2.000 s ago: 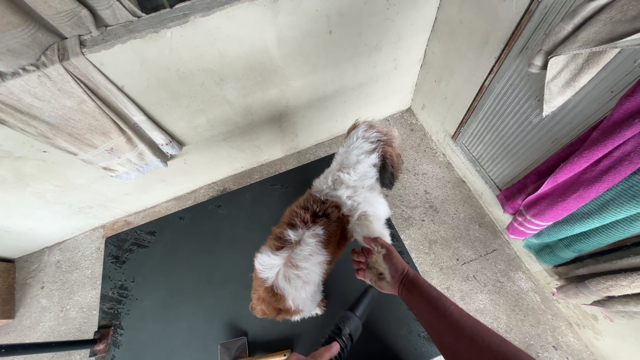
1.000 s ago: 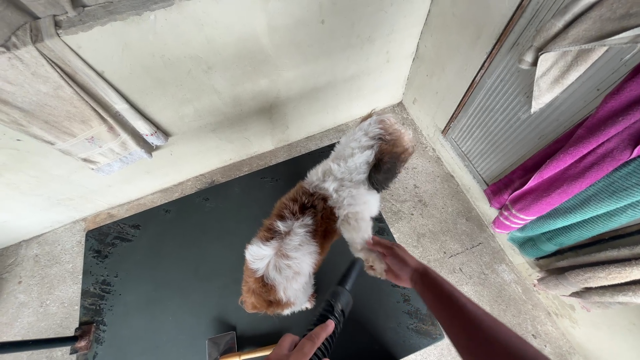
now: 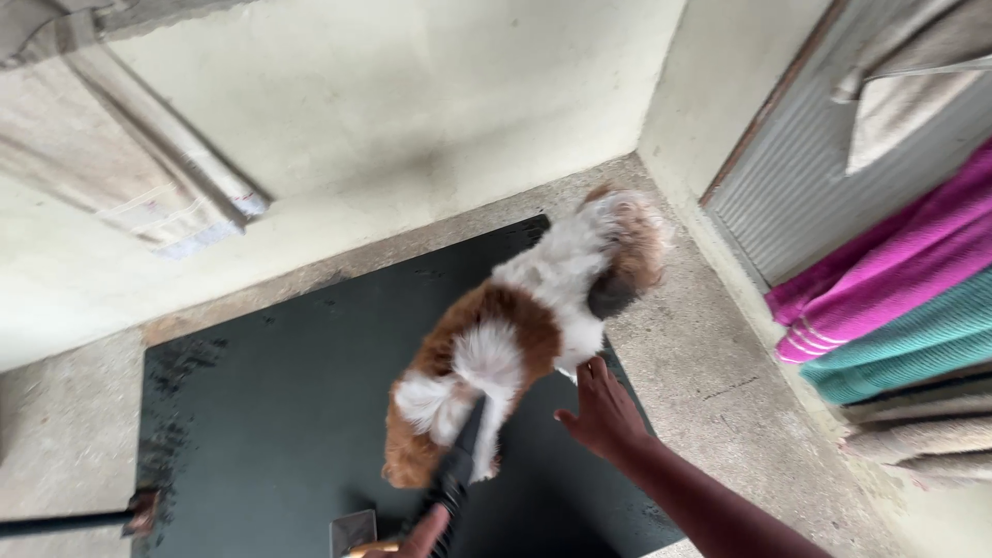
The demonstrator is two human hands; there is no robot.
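A small brown and white long-haired dog (image 3: 496, 333) stands on a dark table top (image 3: 271, 403), its head toward the upper right. My left hand (image 3: 426, 535), at the bottom edge, is closed around a black ribbed dryer hose with a tapered nozzle (image 3: 463, 449); the tip points at the dog's rump, where the white fur is parted. A wooden handle, joined to a flat square-headed slicker brush (image 3: 353, 532), lies beside or under that hand; which one I cannot tell. My right hand (image 3: 608, 411) is by the dog's front leg, fingers spread, thumb apart.
Pale walls (image 3: 434, 116) meet in a corner behind the table, above a concrete ledge (image 3: 713, 372). Magenta (image 3: 891, 263) and teal (image 3: 914, 333) towels hang at right, beige cloths (image 3: 116, 155) at upper left. A dark bar (image 3: 70, 525) reaches the table's left edge.
My right hand has let go of the dog's front paw, which it held a second ago. The nozzle has moved from beside the dog onto its rump, and the fur there now parts.
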